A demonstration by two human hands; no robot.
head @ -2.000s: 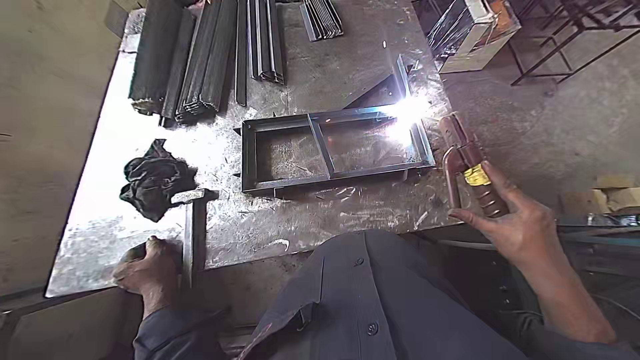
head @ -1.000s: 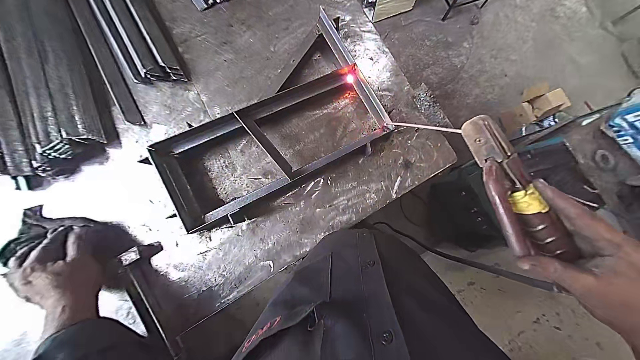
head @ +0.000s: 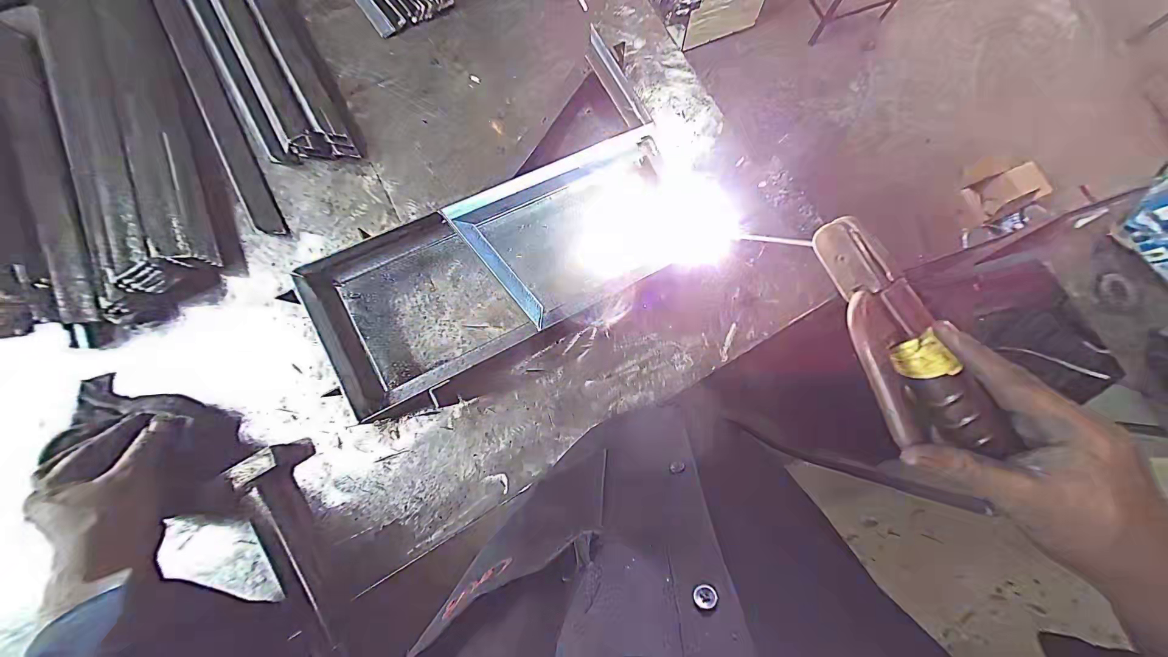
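My right hand point(head: 1049, 456) grips a welding electrode holder point(head: 912, 356) with yellow tape round its handle. From its jaws a thin electrode point(head: 776, 240) points left into a glaring arc at the right end of a rectangular angle-steel frame point(head: 493, 265). The glare hides that end of the frame, where a crossbar divides the middle. At the lower left, my left hand point(head: 91, 511) is on a dark cloth point(head: 155, 429); its fingers are partly hidden. Beside it lies a hammer-like metal tool point(head: 274, 511).
Bundled steel bars point(head: 119, 173) and angle sections point(head: 274, 82) lie on the metal table point(head: 438, 109) at the upper left. More short bars point(head: 401, 11) lie at the top. A cardboard box point(head: 1004, 187) stands to the right, beyond the table edge.
Two seconds ago my left hand was below the cloth, near the table's edge; now it is at the cloth. The arc, out a second ago with a red glow on the frame, burns again.
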